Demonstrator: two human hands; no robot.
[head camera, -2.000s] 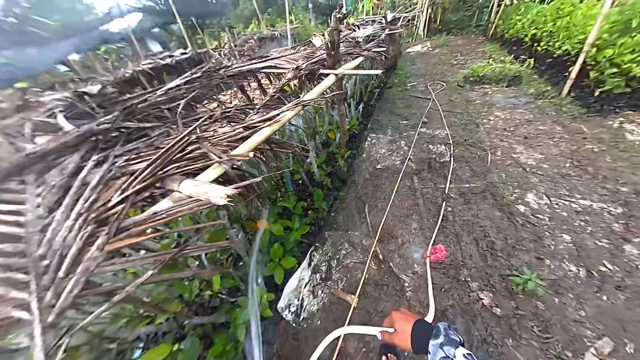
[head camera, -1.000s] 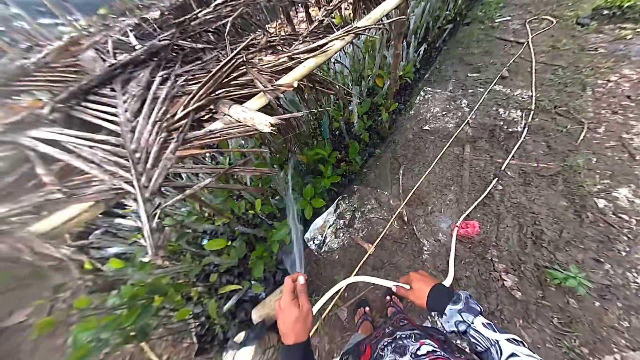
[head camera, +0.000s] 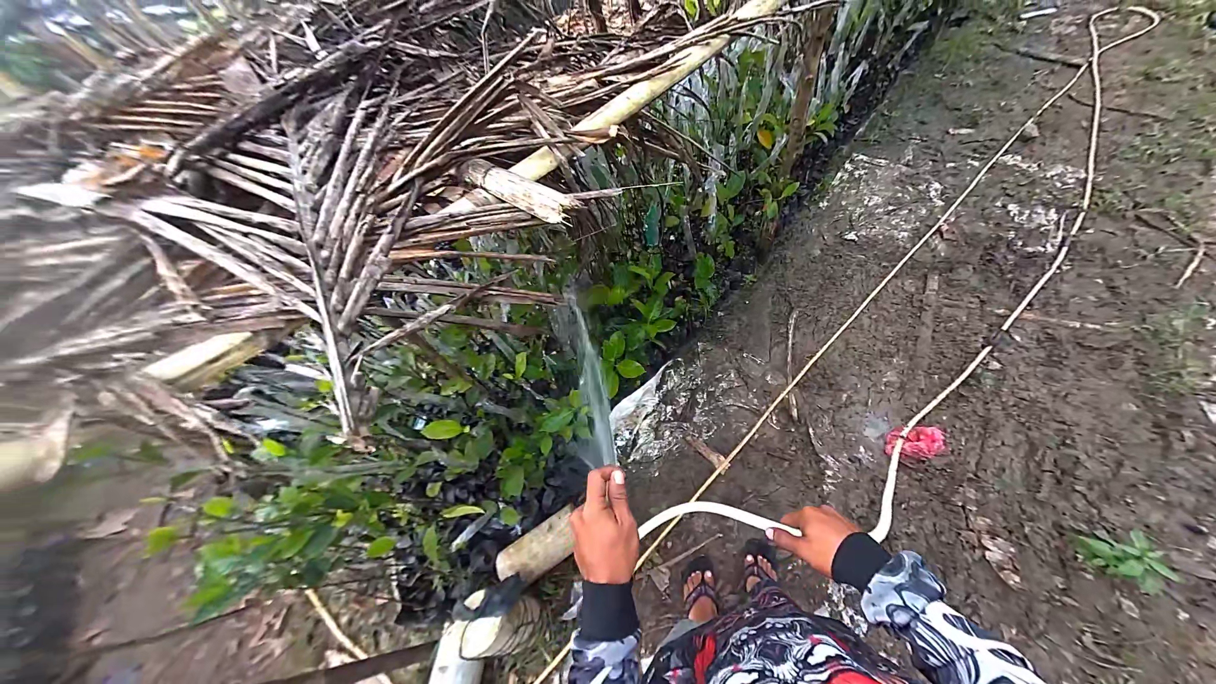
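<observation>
My left hand (head camera: 605, 527) is closed around the end of a white hose, thumb and fingers pinched at its mouth. A spray of water (head camera: 593, 389) leaves it toward leafy green seedlings (head camera: 513, 446) under a roof of dry palm fronds (head camera: 332, 228). Farther back along the same white hose (head camera: 712, 508), my right hand (head camera: 819, 541) grips it, to the right of my left hand. Between the hands the hose arches, then runs from the right hand up the muddy path in a long loop.
Bamboo poles (head camera: 655, 85) edge the frond roof. A cut log (head camera: 537, 546) lies beside my left hand. On the muddy path (head camera: 883, 370) are a red crumpled piece (head camera: 917, 443) by the hose and a small weed (head camera: 1130, 560). Pale plastic sheeting (head camera: 641, 413) borders the seedlings.
My left hand, out of view two seconds ago, came in at the hose's end and remains there. The view has turned down toward my feet. Water sprays in the earlier frames too.
</observation>
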